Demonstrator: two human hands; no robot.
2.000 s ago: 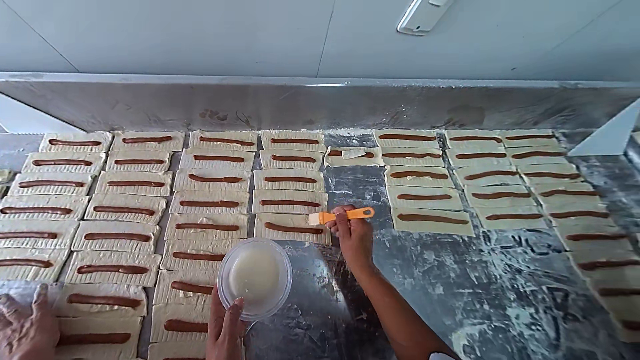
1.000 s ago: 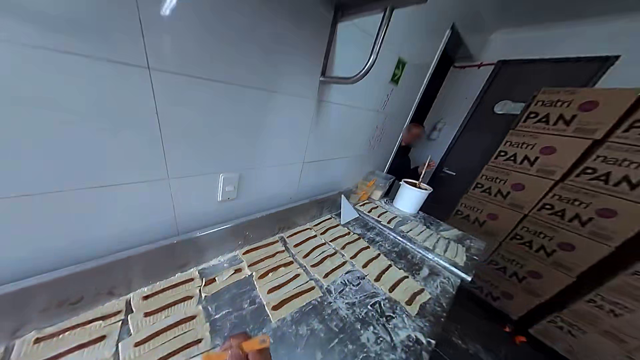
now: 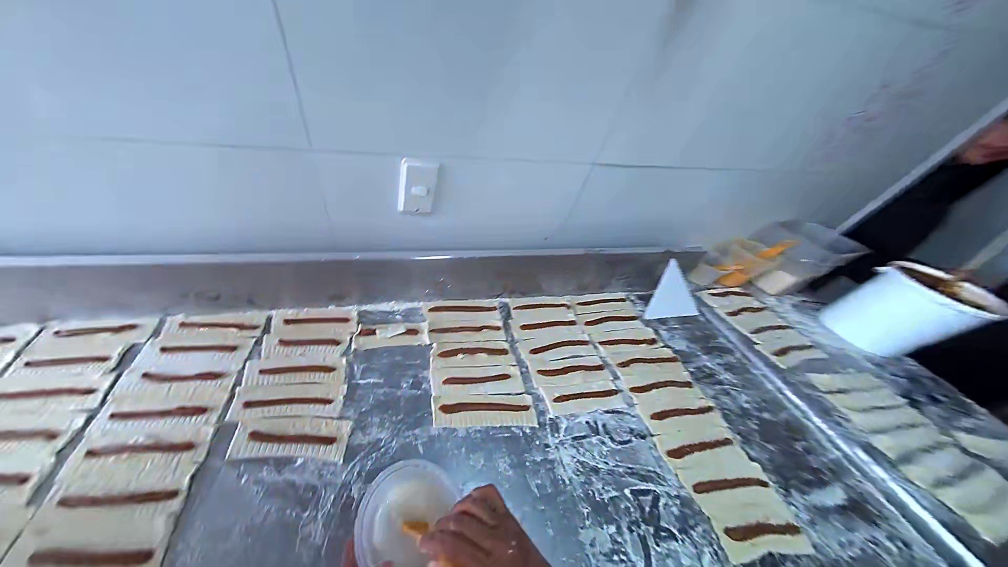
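Near the bottom edge, my right hand (image 3: 480, 531) grips an orange-handled pastry brush (image 3: 415, 528), whose head is down in a round clear plastic tub (image 3: 405, 480) of whitish liquid. Only some fingertips of my left hand (image 3: 349, 554) show, at the tub's lower left side. Rows of dough rectangles (image 3: 287, 450), each with a brown strip of filling, lie on the floured metal table (image 3: 583, 472) to the left, behind and to the right of the tub. One short piece (image 3: 391, 335) at the back has a dough scrap on it.
A white triangular piece (image 3: 672, 293) stands near the back edge. Clear containers with orange items (image 3: 740, 264) and a white bucket of brown filling (image 3: 898, 311) are at the right. Beyond a metal strip (image 3: 835, 441) lie more dough pieces. A person in dark clothing (image 3: 906, 228) is partly visible there.
The brush was over the dough two seconds ago; now it is in the tub. The view swung right, then partly back.
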